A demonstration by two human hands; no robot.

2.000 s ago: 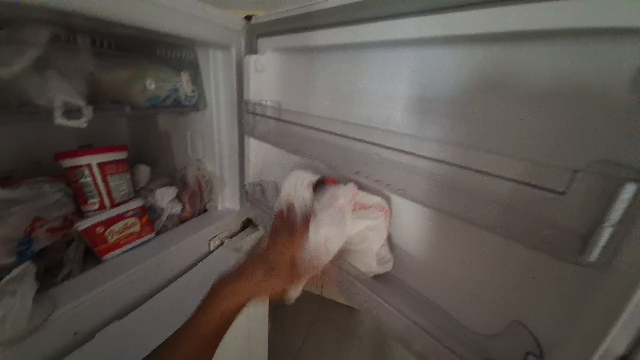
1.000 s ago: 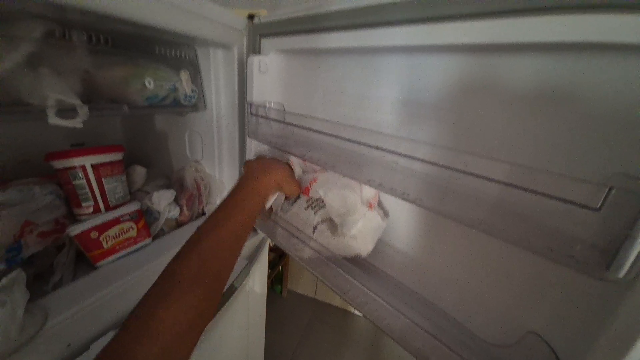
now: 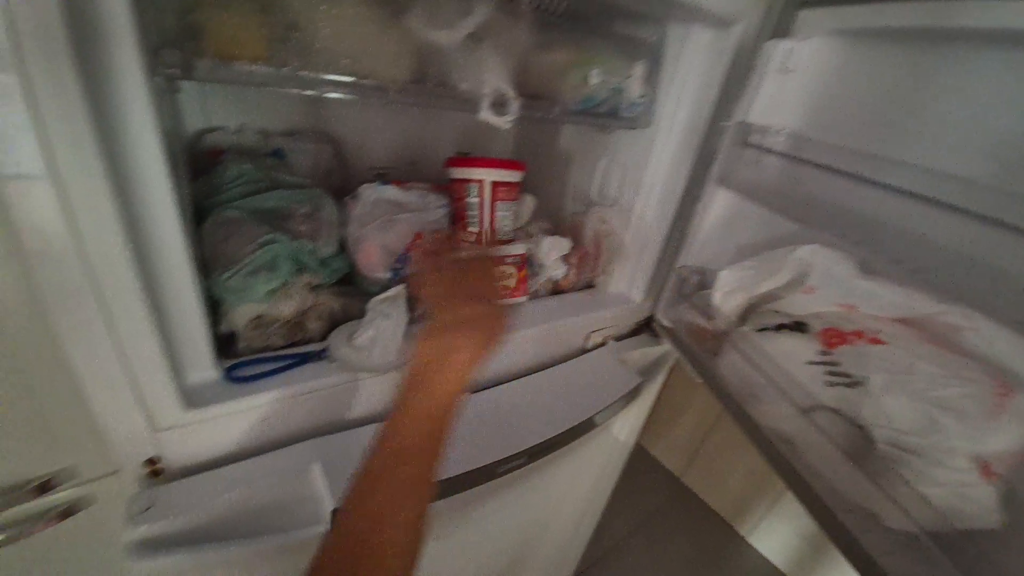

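My left hand, blurred by motion, reaches into the open freezer compartment. It is in front of a red and white tub and hides part of it; its fingers are too blurred to show whether they hold anything. A second tub with a red lid stands upright on the lower one. Just left of the hand lie a white plastic bag and a white wrapped bundle at the compartment's front edge. A large white plastic bag with red print rests in the lower door shelf. My right hand is out of view.
Green and clear bagged items fill the compartment's left side, with a blue loop at the front lip. Above is a shelf holding bags. The freezer door stands open at right, and the lower door is beneath.
My left hand has let go of the white bag, which stays in the door shelf, and has moved left into the compartment. The view has swung left.
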